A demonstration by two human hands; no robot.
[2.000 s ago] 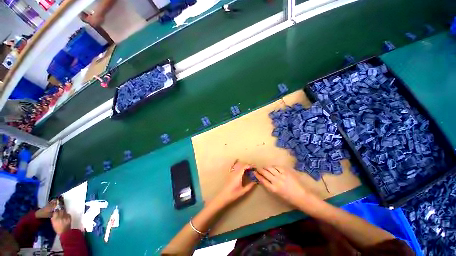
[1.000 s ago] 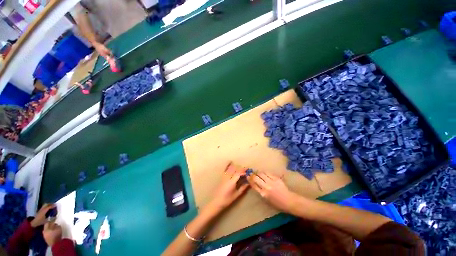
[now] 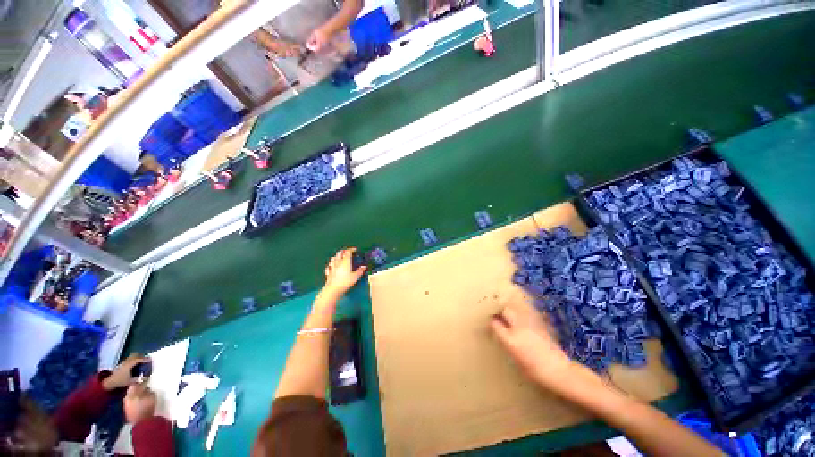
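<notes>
My left hand [image 3: 342,273] is stretched out to the near edge of the green conveyor belt [image 3: 420,192], with a small dark blue part [image 3: 358,260] at its fingertips, beside another part on the belt. My right hand [image 3: 529,341] is over the cardboard mat [image 3: 438,357], at the left edge of the loose pile of blue parts [image 3: 585,299]. Its fingers are bent and blurred; I cannot tell whether they hold anything. The black tray [image 3: 715,277], full of parts, is right of the pile.
A black phone [image 3: 345,361] lies beside my left forearm. Single parts lie spaced along the belt. A second black tray [image 3: 295,192] is across the belt. A neighbouring worker's hands [image 3: 134,388] and white scraps [image 3: 195,393] are at left. A blue bin [image 3: 724,437] is at lower right.
My hands have parted. My left hand has moved forward and left to the belt's edge; my right hand has moved right, toward the pile. The view has shifted.
</notes>
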